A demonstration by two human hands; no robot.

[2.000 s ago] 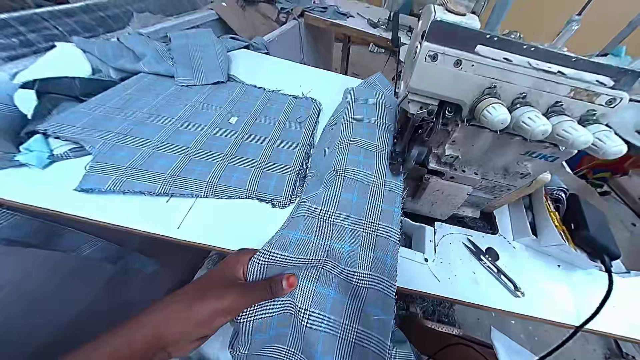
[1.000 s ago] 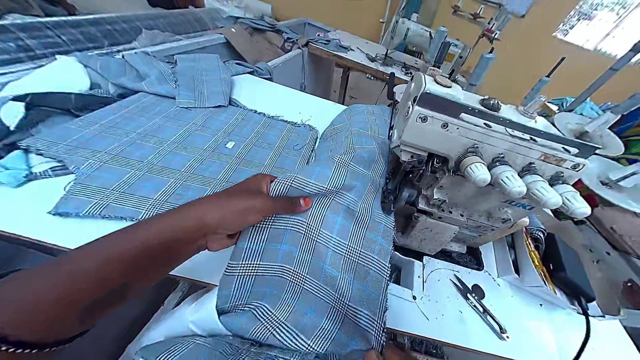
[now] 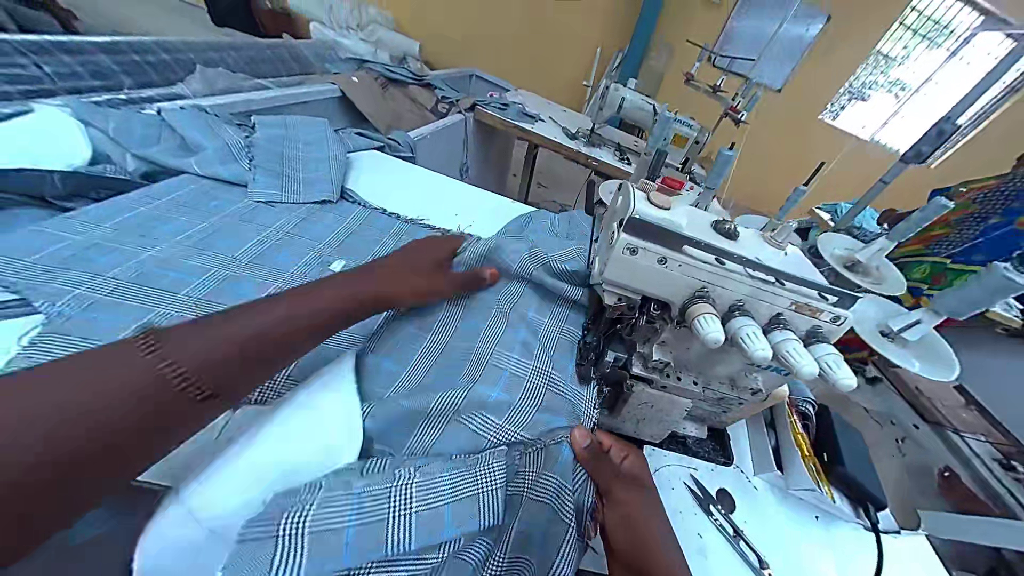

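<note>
A grey-blue plaid cloth (image 3: 480, 360) runs along the left side of a white overlock sewing machine (image 3: 720, 272), its right edge at the machine's needle area. My left hand (image 3: 436, 276) grips a fold of the cloth near its upper left side, thumb on top. My right hand (image 3: 620, 480) pinches the cloth's right edge between thumb and fingers, just below the machine's front. A seam crosses the cloth beside the right hand. The needle and presser foot are hidden by cloth and machine parts.
Thread snips (image 3: 724, 520) lie on the white table right of my right hand. More plaid pieces (image 3: 160, 248) spread over the left. Behind stand another sewing machine (image 3: 648, 112) and a grey bin (image 3: 440, 144). Thread cone stands (image 3: 904, 336) rise at the right.
My left hand has moved up along the cloth, toward the machine. My right hand, barely showing at the bottom edge one second ago, is now in full view on the cloth's edge. The view has tilted up.
</note>
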